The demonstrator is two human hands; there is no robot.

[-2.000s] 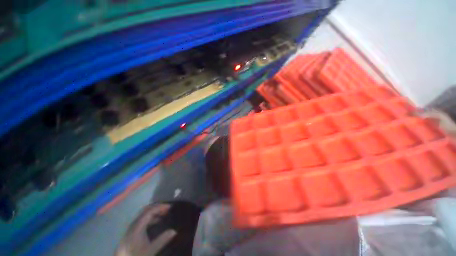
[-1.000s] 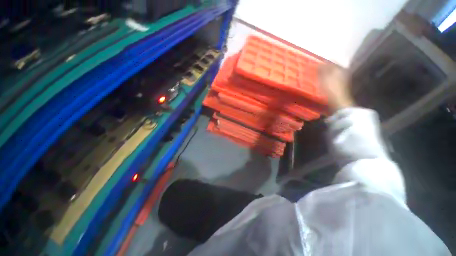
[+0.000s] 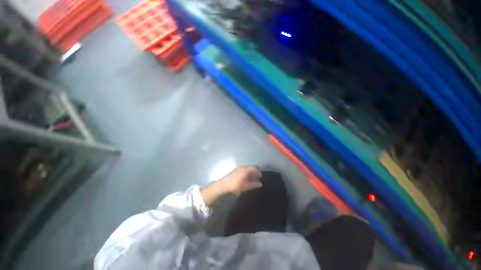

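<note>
My left hand [image 3: 234,184] is over my dark-clad knee, low in the centre, with its fingers loosely bent and a little apart. I see nothing in it. My right hand is not in view. The blue rack [image 3: 253,111] runs diagonally from upper left to lower right. Its shelf has a green mat [image 3: 279,76] and a yellow-tan strip [image 3: 409,182]. Small shapes on the dark shelf are too blurred to name. A small blue-white light [image 3: 286,35] glows there.
Orange-red trays [image 3: 147,23] are stacked on the grey floor [image 3: 147,111] by the rack's far end, with another orange-red stack [image 3: 74,21] further left. A metal frame [image 3: 79,121] stands at left. A thin orange-red edge [image 3: 311,176] lies along the rack's bottom.
The view has swung from the right side to the left. The tray in front of me went onto the orange stack, where my right hand was. That stack and hand have left view.
</note>
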